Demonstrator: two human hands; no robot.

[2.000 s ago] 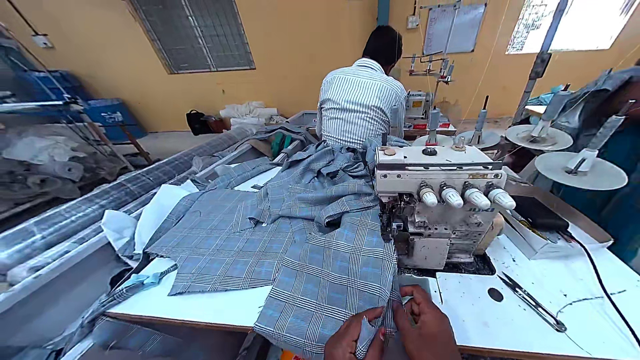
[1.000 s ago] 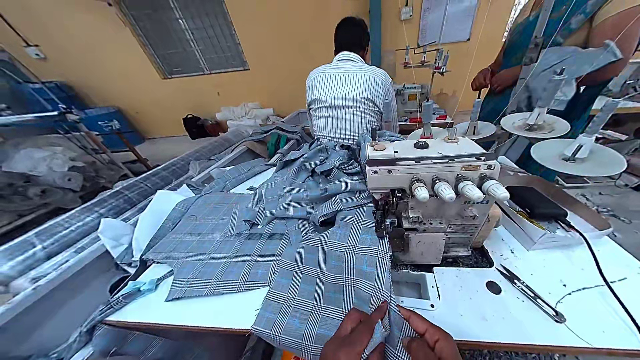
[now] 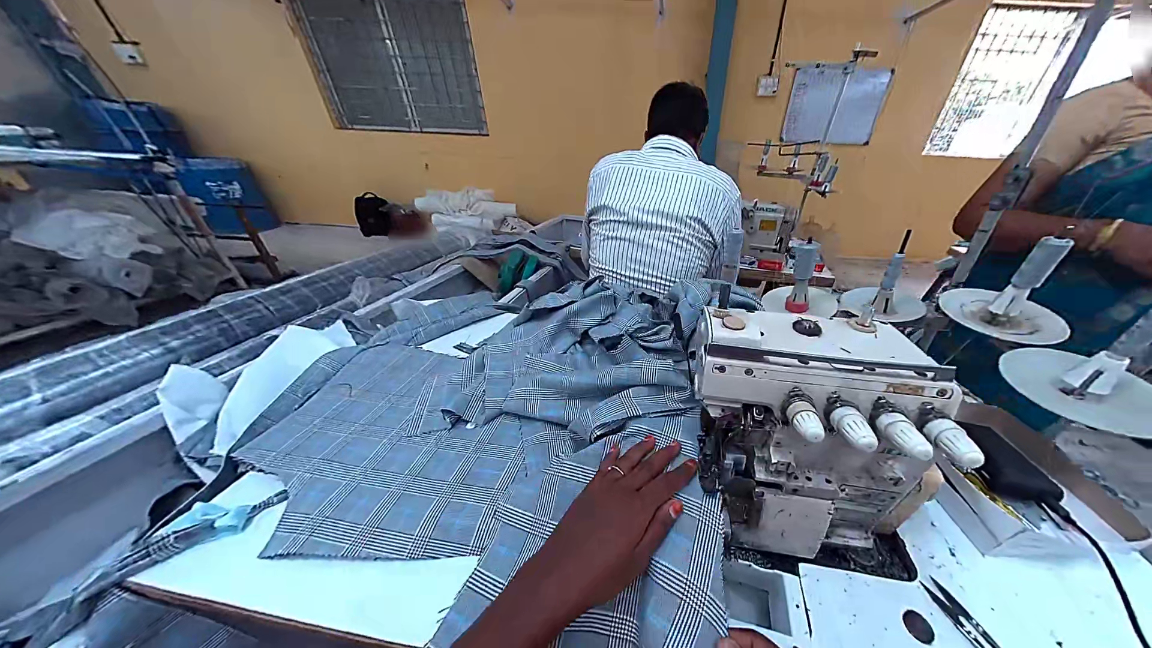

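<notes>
Grey plaid fabric pieces (image 3: 387, 450) are spread over the white table, bunched up toward the back. My left hand (image 3: 621, 517) lies flat on the plaid fabric, fingers apart, just left of the needle area of a white overlock sewing machine (image 3: 823, 360). Only a little of my right hand (image 3: 745, 638) shows at the bottom edge, by the fabric's right edge; most of it is hidden below the frame. Thread snips (image 3: 958, 612) lie on the table at the lower right.
A person in a striped shirt (image 3: 664, 211) sits ahead, back turned. Another person (image 3: 1071, 216) stands at right behind thread cone stands (image 3: 1003, 315). Fabric rolls (image 3: 216, 315) run along the left. A black cable (image 3: 1102, 562) crosses the right tabletop.
My left hand has gone from pinching the fabric's near edge beside my right hand to lying flat farther forward. My right hand has dropped mostly out of view. The person at right has moved.
</notes>
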